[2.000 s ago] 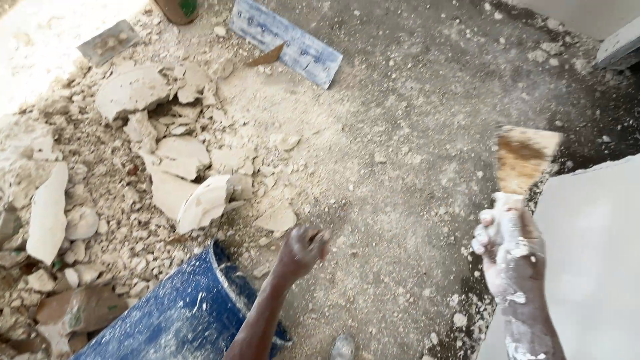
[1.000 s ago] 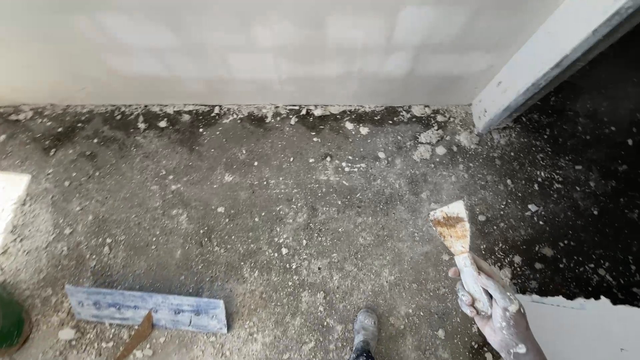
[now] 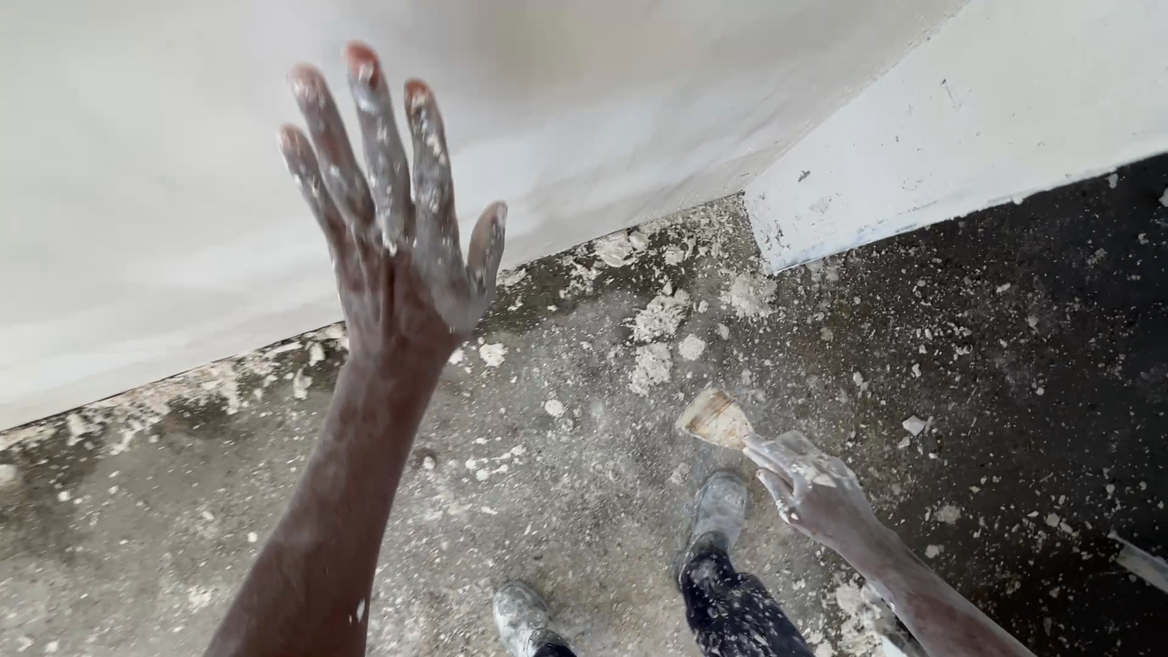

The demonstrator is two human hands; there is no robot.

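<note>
My left hand [image 3: 397, 210], spotted with white plaster, is raised with its fingers spread in front of the plastered wall [image 3: 182, 164]. It holds nothing; whether the palm touches the wall I cannot tell. Lower right, my right hand [image 3: 812, 479] grips the handle of a putty knife [image 3: 716, 420], and its stained, plaster-smeared blade points up and left over the floor. White residue coats the fingers of this hand and hides most of the handle.
Crumbs and lumps of plaster [image 3: 662, 315] lie along the foot of the wall and over the concrete floor [image 3: 566, 511]. A white wall end [image 3: 876, 164] juts in at the right beside dark floor. My boots [image 3: 716, 511] stand below.
My left hand, low beside the blue drum two seconds ago and out of view one second ago, is now raised by the wall. The putty knife stays in my right hand. The view has swung toward the wall.
</note>
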